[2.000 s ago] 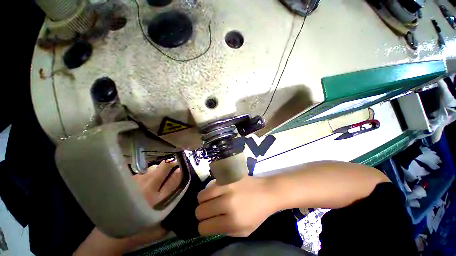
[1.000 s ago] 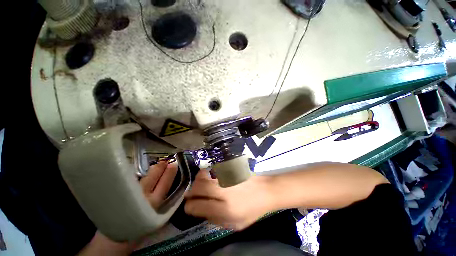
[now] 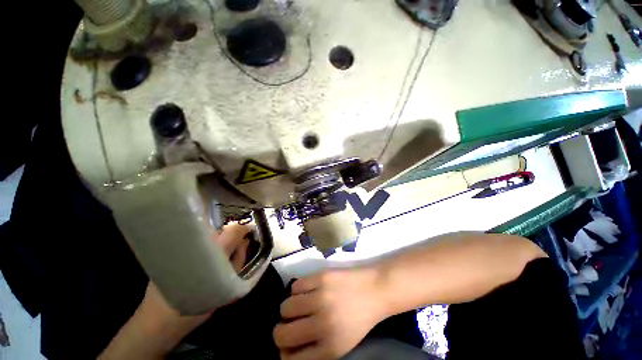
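Note:
The cream sewing machine head [image 3: 366,84] fills the upper view. My left hand [image 3: 236,242] shows partly through the pale rounded cover [image 3: 169,239], near the needle area; its fingertips are hidden, so its grip cannot be told. My right hand [image 3: 320,309] is below the tension dial [image 3: 320,179], its fingers curled at the edge of the black cloth [image 3: 250,309], which lies between my hands. Small dark cut pieces [image 3: 367,204] lie on the white bed right of the needle area, some partly hidden by a pale knob [image 3: 331,230].
A red-and-black snips [image 3: 503,184] lies on the white table at right. The green-framed panel [image 3: 542,116] is above it. A blue scrap bin [image 3: 612,242] with white scraps is at far right, below a small white box [image 3: 595,158]. Black cloth also hangs at left.
My right hand has moved down towards me, away from the needle area, exposing more white bed and dark pieces. The black cloth shows more between the hands. The machine appears shifted slightly right.

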